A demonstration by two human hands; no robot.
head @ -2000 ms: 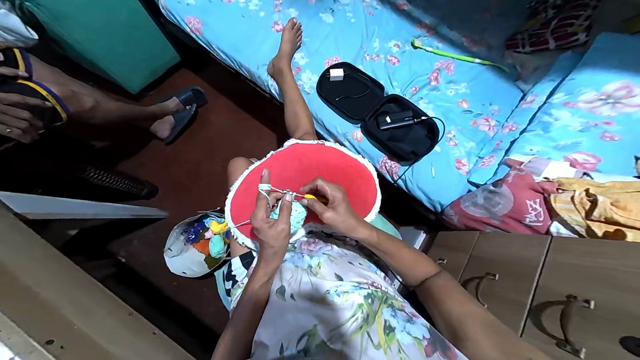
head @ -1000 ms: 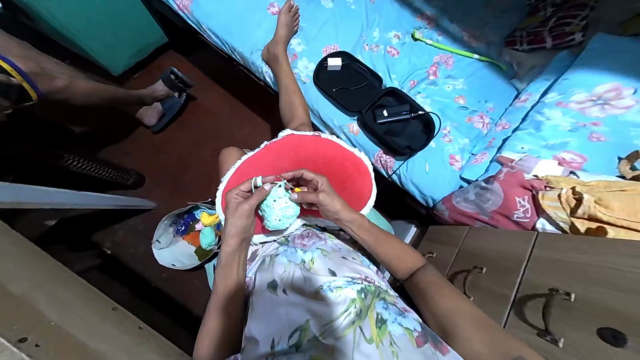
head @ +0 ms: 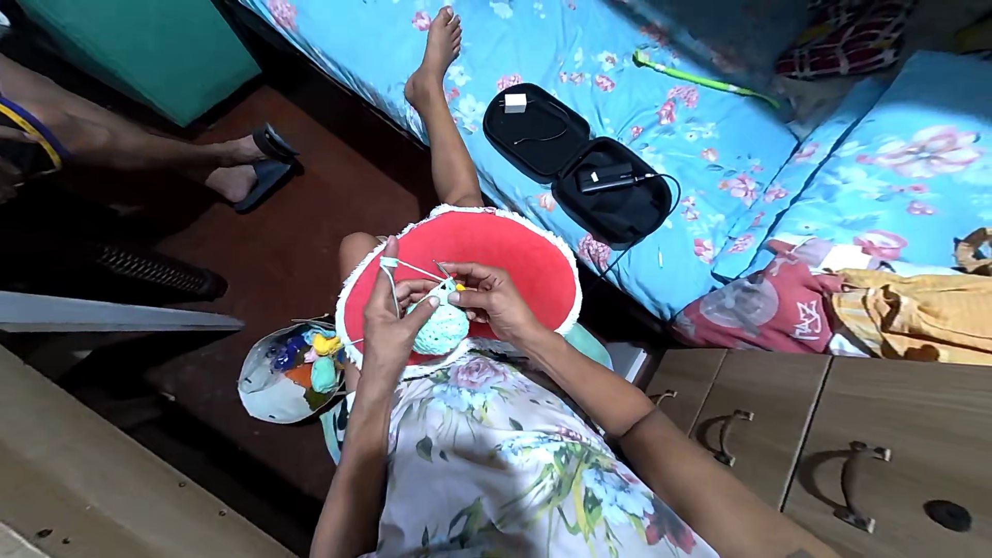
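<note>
A mint-green crocheted piece [head: 442, 328] is pinched between both hands, above a red oval cushion with white fringe [head: 511, 240] on the lap. My left hand [head: 391, 318] grips its left side, with pale yarn looped round the raised index finger and a strand stretched across to the stitches. My right hand [head: 492, 298] holds a crochet hook [head: 442, 269] at the upper edge of the piece; a bit of its yellow handle shows at the fingers. The palm side of the right hand is hidden.
Left of the cushion stands a white container [head: 267, 395] with yarn balls of several colours. An open black case [head: 573, 167] lies on the flowered bed [head: 697, 232]. Wooden drawers [head: 914, 434] are at right. Another person's legs [head: 155, 151] reach in at left.
The left index finger, bent low one second ago, now stands raised with the yarn stretched from it. The crocheted piece remains held between both hands.
</note>
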